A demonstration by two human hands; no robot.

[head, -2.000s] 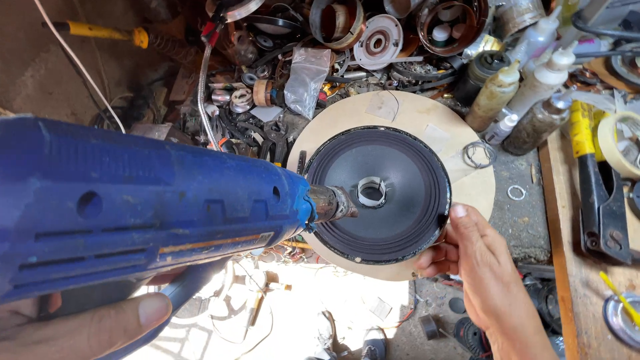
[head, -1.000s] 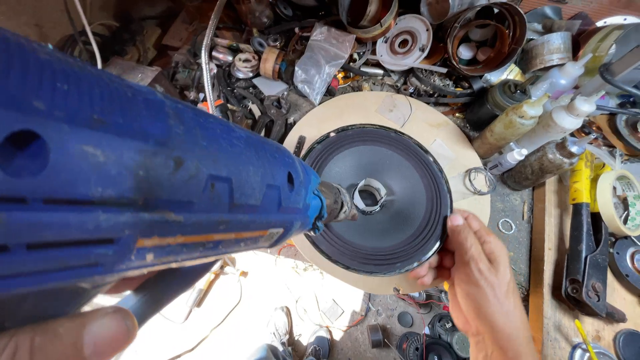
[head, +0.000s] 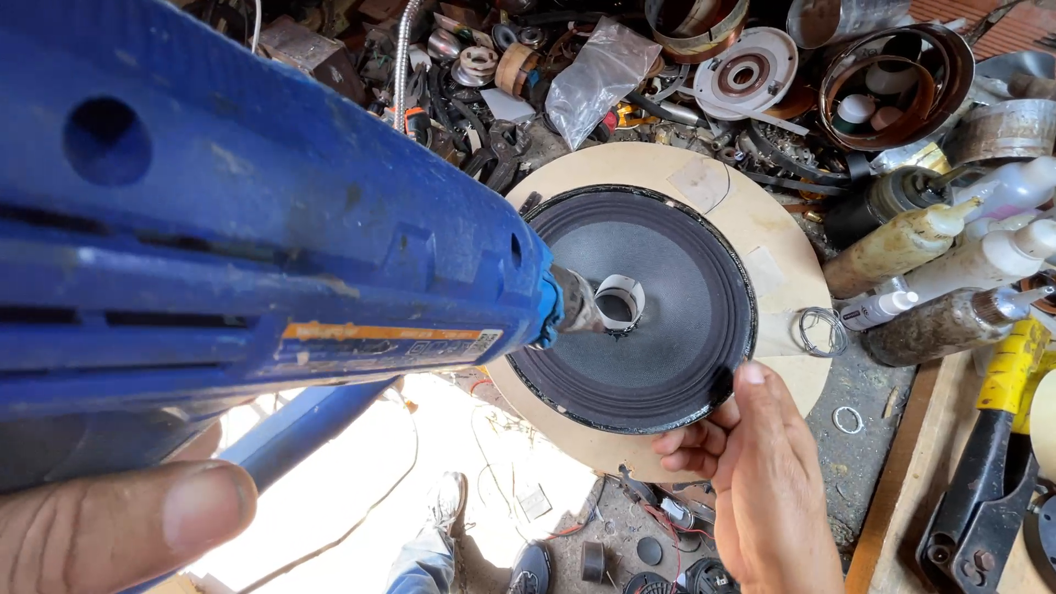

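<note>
My left hand [head: 124, 520], of which mainly the thumb shows at the lower left, grips a blue heat gun [head: 272, 239]; its other fingers are mostly hidden. The gun's metal nozzle [head: 577, 304] points at the middle of a black loudspeaker cone [head: 569, 355]. A pale voice-coil collar [head: 631, 289] stands up at the cone's centre. My right hand [head: 755, 462] pinches the cone's lower right rim between thumb and fingers. Under the cone lies a round wooden disc [head: 792, 272].
Glue bottles [head: 907, 243] stand at the right, beside a wire coil [head: 822, 332]. Yellow-handled pliers [head: 982, 462] lie on the wooden bench edge [head: 899, 445]. Metal rings [head: 899, 132], a plastic bag [head: 598, 78] and loose parts crowd the back. A person's shoe [head: 532, 569] shows below.
The heat gun fills more of the view's left side than two seconds ago. Both hands keep their holds, on the gun and on the cone's rim.
</note>
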